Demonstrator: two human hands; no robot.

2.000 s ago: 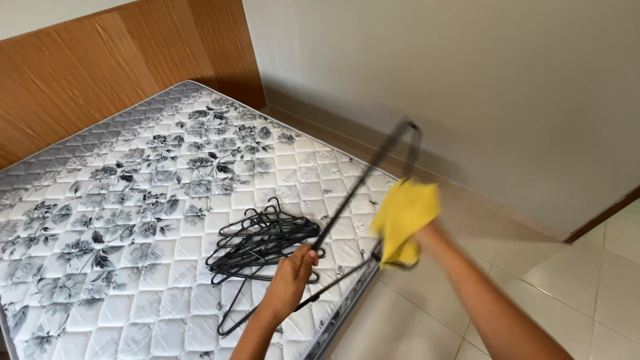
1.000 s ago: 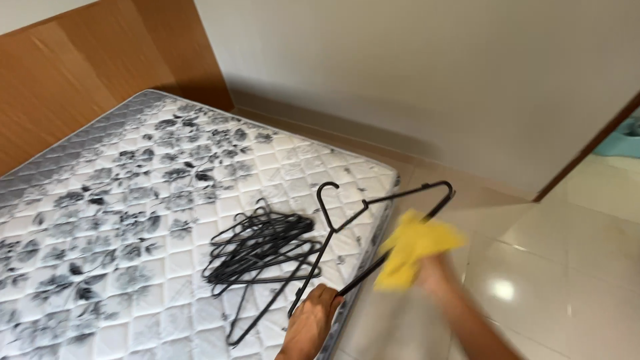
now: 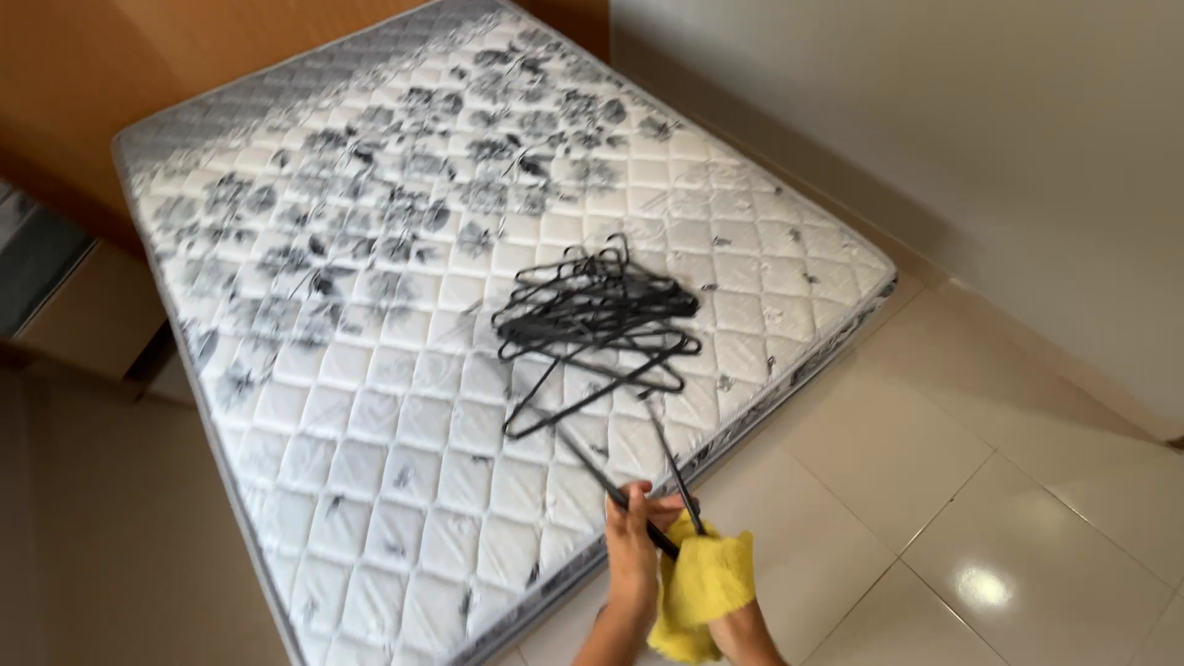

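Note:
Near the mattress edge at the bottom, my left hand (image 3: pixel 636 536) grips a black clothes hanger (image 3: pixel 592 467), whose blurred arms reach up over the bed. Close on its right, my right hand (image 3: pixel 735 624) is mostly covered by a yellow cloth (image 3: pixel 708 578), which is wrapped about one end of that hanger. The fingers under the cloth are hidden. Beyond both hands, a tangled pile of black hangers (image 3: pixel 601 314) lies on the quilted mattress.
The floral mattress (image 3: pixel 370 462) fills the middle, with a wooden headboard (image 3: pixel 277 37) behind it. A pale wall (image 3: pixel 925 111) stands at the right, above a tiled floor (image 3: pixel 832 518). Shelf-like furniture (image 3: pixel 83 305) shows at the left edge.
The hanger, held out to the right over the bed's edge a second ago, now points up over the mattress. My two hands have come close together. The view has swung left.

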